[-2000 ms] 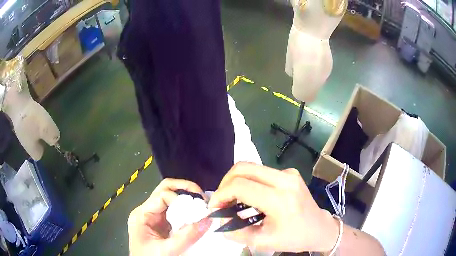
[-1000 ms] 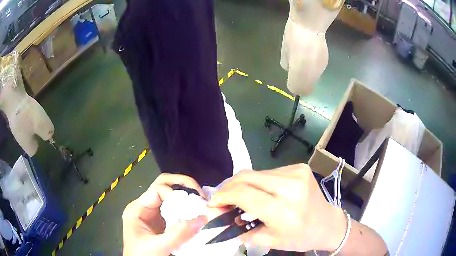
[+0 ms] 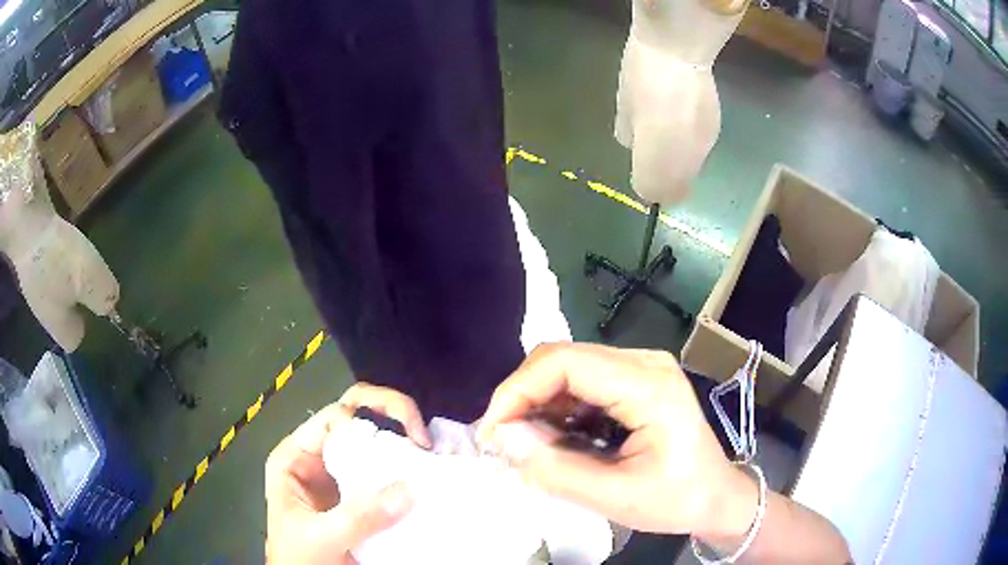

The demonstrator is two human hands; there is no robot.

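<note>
The dark outer layer (image 3: 387,199) hangs long in the centre, its lower end behind my hands. The white layer (image 3: 442,502) is bunched at the bottom centre and also shows behind the dark cloth's right edge. My left hand (image 3: 332,475) holds the bunched white layer, with a bit of dark cloth at its fingertips. My right hand (image 3: 619,441) pinches the white cloth near the dark layer's lower end. A dark shape, likely the snips (image 3: 586,425), sits blurred in the right palm; its blades are hidden.
An open carton (image 3: 707,342) with dark and white garments, white hangers (image 3: 738,403) and a white-topped stand (image 3: 917,441) are at the right. Dress forms (image 3: 669,110) stand behind and at the left. A blue crate (image 3: 100,486) is at the lower left. Yellow-black tape (image 3: 238,425) crosses the floor.
My right hand has turned, and the snips' blades no longer show over the white cloth. My left hand has shifted slightly left, and more white cloth is spread between the hands.
</note>
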